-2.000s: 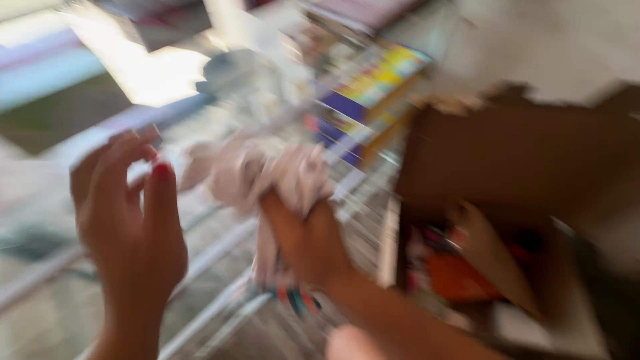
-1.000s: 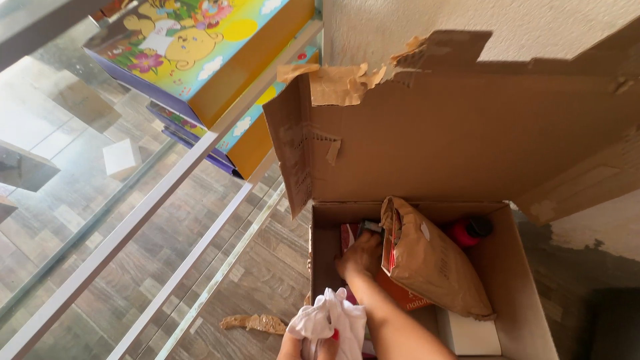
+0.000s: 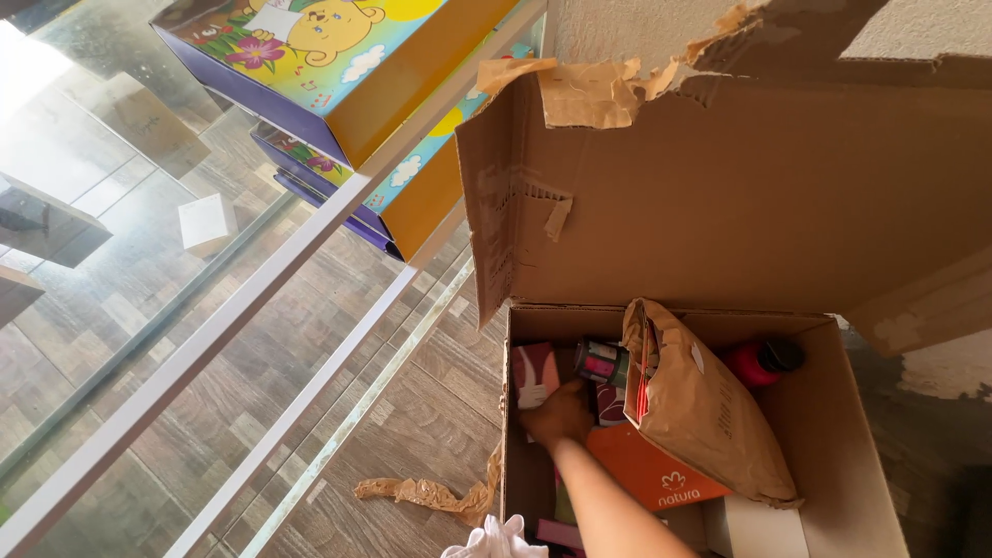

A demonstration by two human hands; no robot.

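Note:
My right hand (image 3: 559,415) reaches down into an open cardboard box (image 3: 852,434), its fingers at a small dark pink carton (image 3: 535,372) along the left wall; whether they grip it is hidden. A dark cylindrical container (image 3: 601,361) lies just beyond the fingers. To the right are an orange Natura packet (image 3: 659,473), a brown paper bag (image 3: 697,403) leaning across it, and a pink bottle with a black cap (image 3: 763,362). At the bottom edge a white cloth (image 3: 496,540) shows; my left hand is out of view.
Glass shelving with pale metal rails (image 3: 287,271) fills the left, carrying colorful cartoon-printed boxes (image 3: 310,70). The torn cardboard flap (image 3: 697,194) stands raised behind the box. Crumpled brown packing tape (image 3: 434,494) lies by the box's left side, over the wood-patterned floor (image 3: 364,434).
The view has swung toward the box. Two seconds ago my right hand held the pale cloth; one second ago my left hand had it low in view. Now my left hand is out of sight.

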